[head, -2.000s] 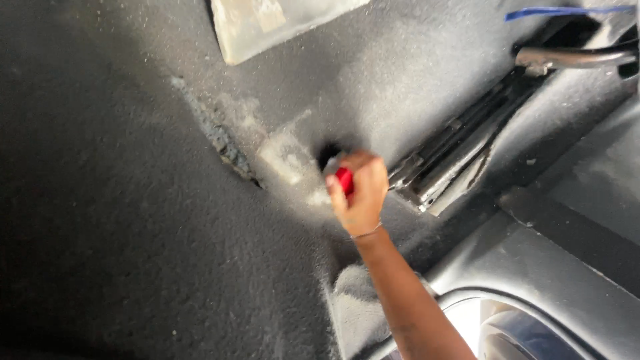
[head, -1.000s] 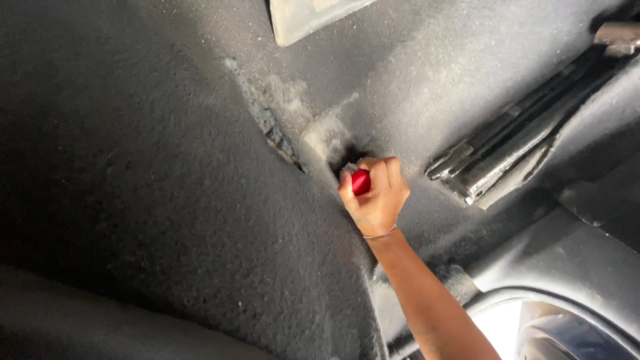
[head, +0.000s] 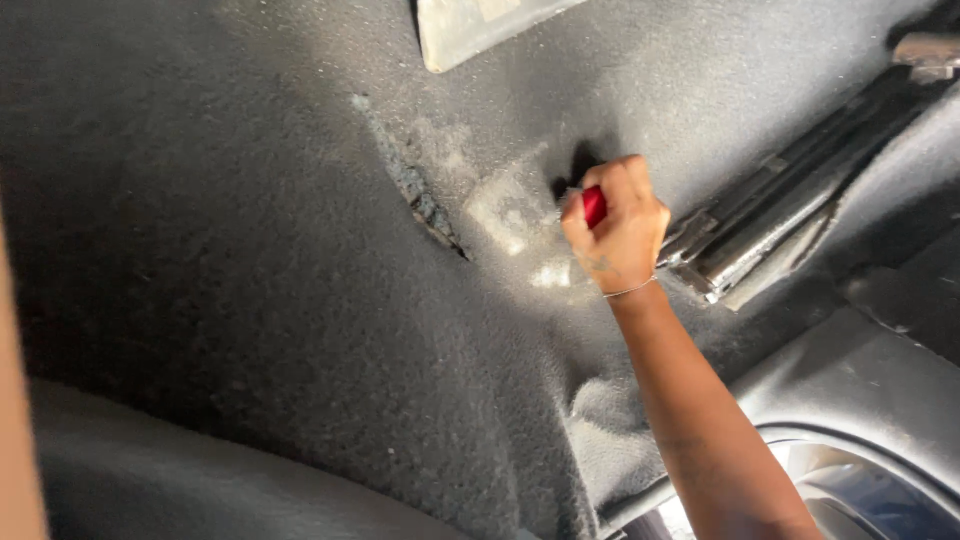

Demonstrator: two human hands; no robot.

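My right hand point(head: 619, 221) reaches in from the lower right, its fingers curled around a small red handle point(head: 594, 207). The tool's working end is hidden by the fingers and a dark shadow, so I cannot tell its kind. The hand is low over the grey vehicle floor carpet point(head: 300, 315), just right of a pale, dusty patch point(head: 499, 214). Farther left, a ragged tear point(head: 420, 195) in the carpet shows bluish-grey material. My left hand is not visible; a blurred tan strip at the left edge cannot be made out.
A metal seat rail point(head: 780, 202) runs diagonally right of the hand. At the top is the corner of a light grey plastic panel point(head: 465, 34). Grey door-sill trim point(head: 847, 375) lies at the lower right, beside the door opening with its rubber seal.
Between one second ago and now, my right hand has moved from the patch's lower end to its right side, uncovering more of it. The red handle has stayed in its grasp.
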